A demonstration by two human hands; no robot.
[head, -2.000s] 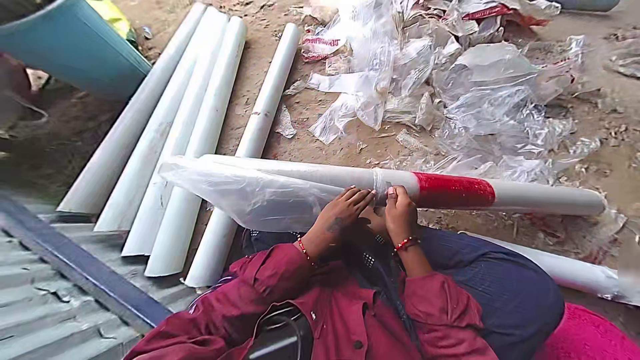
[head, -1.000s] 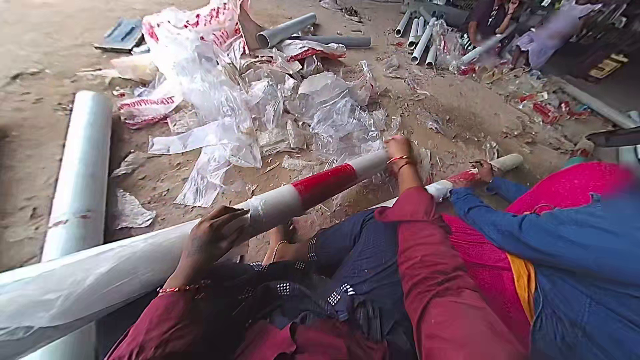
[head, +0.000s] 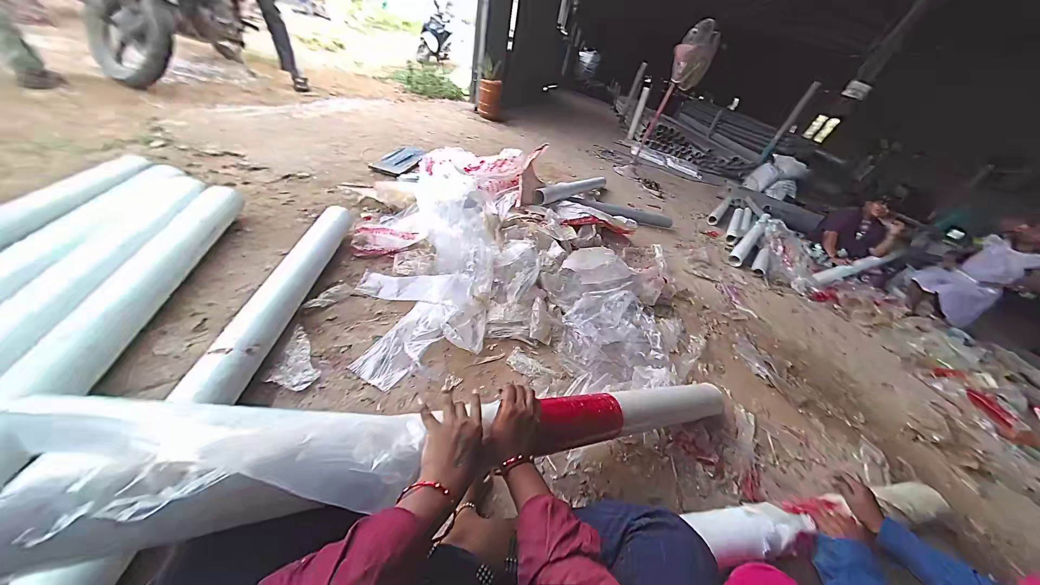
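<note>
Across my lap lies a white pipe (head: pixel 674 406) with a red band (head: pixel 578 419) near its right end. Loose clear plastic film (head: pixel 268 455) covers its left part. My left hand (head: pixel 451 439) presses on the pipe at the right edge of the film, its fingers spread over the top. Close beside it, my right hand (head: pixel 513 418) lies over the pipe just left of the red band, fingers curled over the top. The undersides of both hands are hidden, and so is the pipe's underside.
Several white pipes (head: pixel 106 276) lie on the ground at left, one pipe (head: pixel 268 309) apart from them. Crumpled plastic wrapping (head: pixel 520 276) is heaped ahead. At lower right a co-worker's hands (head: pixel 849 512) touch another wrapped pipe (head: pixel 743 528). More people sit at far right.
My right hand has come back from right of the red band to just left of it, beside my left hand. The view has swung considerably.
</note>
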